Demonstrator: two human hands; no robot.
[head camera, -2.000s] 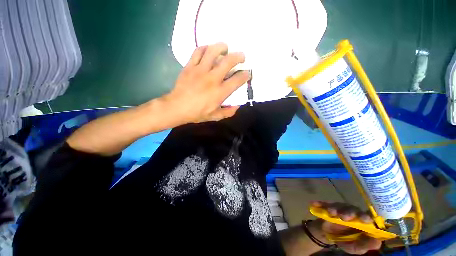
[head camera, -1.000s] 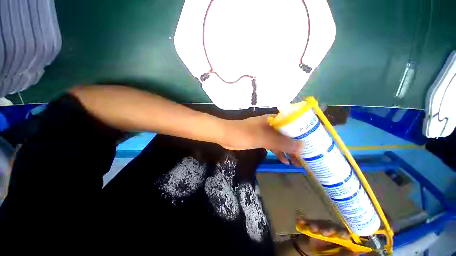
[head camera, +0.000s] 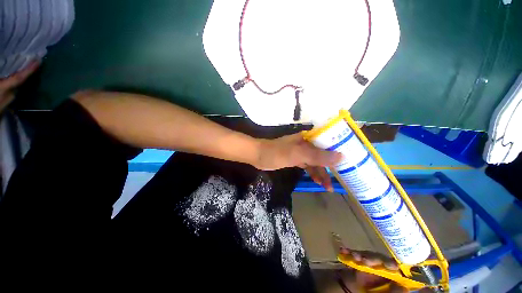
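A white plastic housing (head camera: 303, 46) lies on the green bench, its centre glaring white, with dark red wires (head camera: 241, 46) and small dark connectors (head camera: 297, 106) on it. The caulking gun (head camera: 395, 178), a yellow frame around a white and blue cartridge (head camera: 375, 191), slants from the housing's near edge down to the lower right. My left hand (head camera: 300, 153) holds the front of the gun. My right hand (head camera: 372, 272) is around the yellow trigger handle at the bottom, partly hidden and cut off by the edge. The nozzle cannot be made out against the white.
Stacked ribbed grey housings (head camera: 34, 31) stand at the upper left, with another person's hand (head camera: 17, 80) at their lower edge. Another white housing (head camera: 506, 126) is at the right edge. Below the green bench (head camera: 143, 57) are a blue rack (head camera: 486, 217) and cardboard (head camera: 326, 223).
From covering the housing two seconds ago, my left hand has moved down onto the gun's front. The gun has shifted down and left. Another person's hand has appeared at the stack.
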